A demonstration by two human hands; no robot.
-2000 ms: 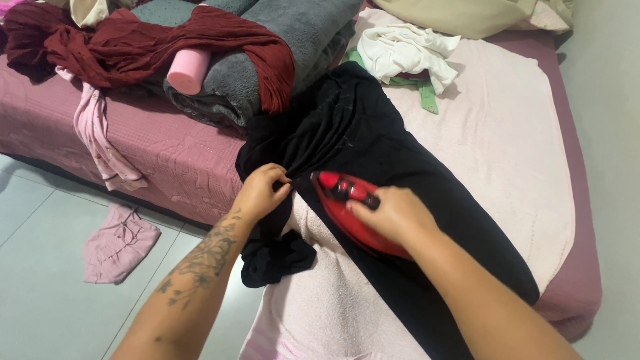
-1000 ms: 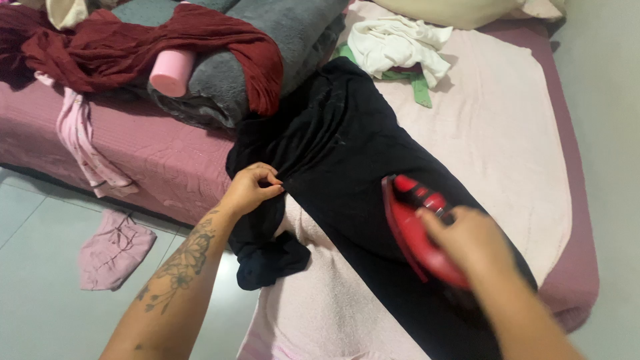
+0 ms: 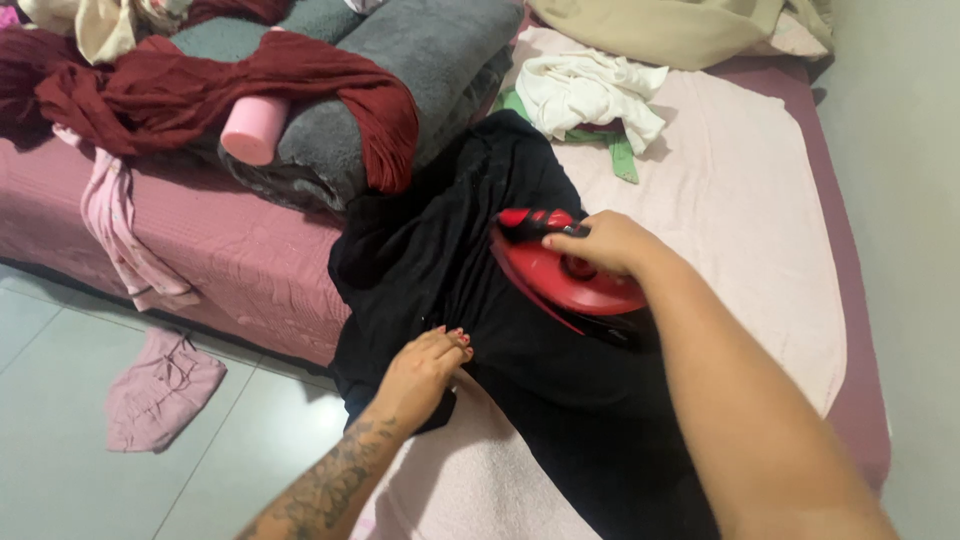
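Observation:
A black garment (image 3: 592,397) lies over a pale pink towel-like cloth (image 3: 480,457) on the bed, its upper part bunched in folds. My right hand (image 3: 611,244) is closed around the handle of a red and black clothes iron (image 3: 562,274), whose tip points up and left over the garment. The iron's soleplate is hidden. My left hand (image 3: 427,367) rests on the garment's left edge, just below the folds, fingers together; whether it pinches the fabric does not show.
Rolled grey blankets (image 3: 420,60) with a dark red cloth (image 3: 187,90) and a pink cylinder (image 3: 255,131) lie at the upper left. White clothing (image 3: 585,94) is heaped above the garment. Light pink clothing hangs over the bed's side (image 3: 240,255); a pink garment (image 3: 161,394) lies on the tiled floor.
The iron, in my right hand, has moved up the black garment toward the folds since one second ago. My left hand has gone from pinching the edge to lying flatter on it.

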